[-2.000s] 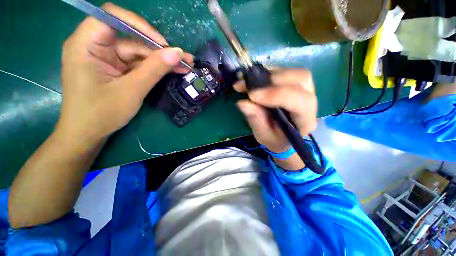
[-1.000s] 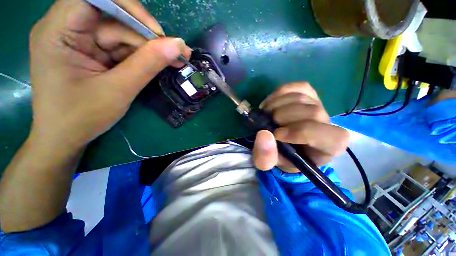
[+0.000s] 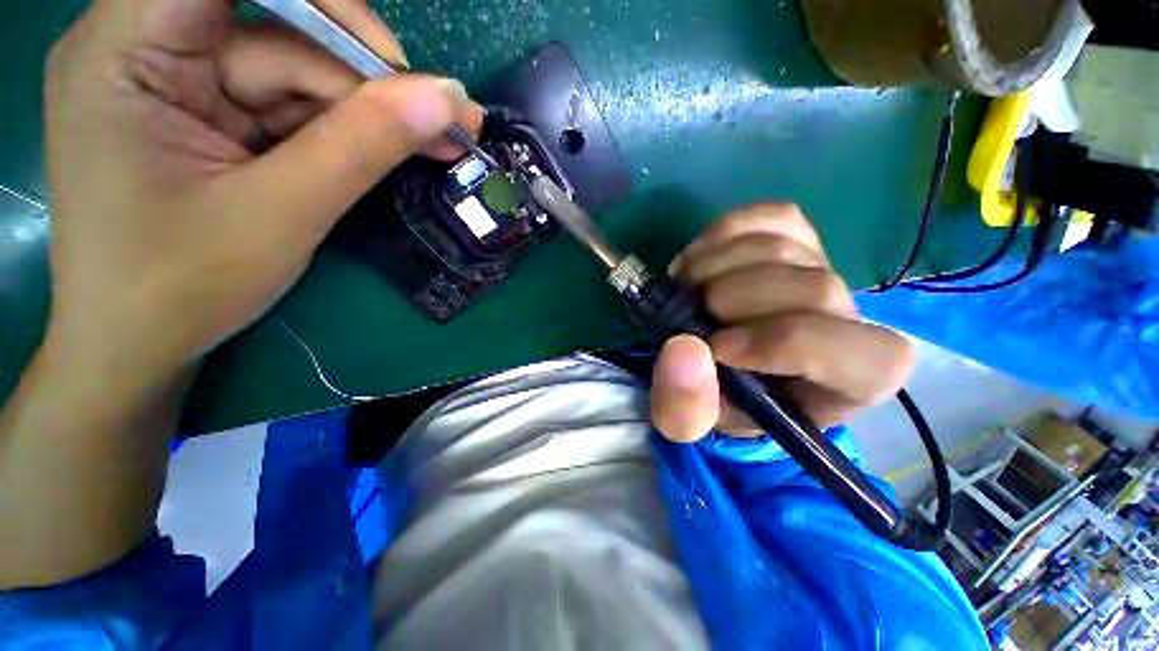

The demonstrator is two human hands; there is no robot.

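Observation:
The black device housing lies open on the dark flat fixture, on the green mat. Inside it shows the circuit board with white and silver squares and a greenish chip. My left hand is shut on the grey metal tweezers; their tip is at the board's upper left edge. My right hand is shut on the soldering iron, held by its black handle. The iron's silver barrel points up-left, its tip at the board's right side. Whether either tip touches the board, I cannot tell.
The brown pot stands at the upper right. Beside it are a yellow tray and black cables. A blue sleeve of another person is at the right. A thin wire lies near the mat's front edge. Pale specks dot the mat.
The soldering iron has come down from above the fixture, and its tip is now over the board's right side. My right hand has shifted right and lower. The tweezers stay at the board.

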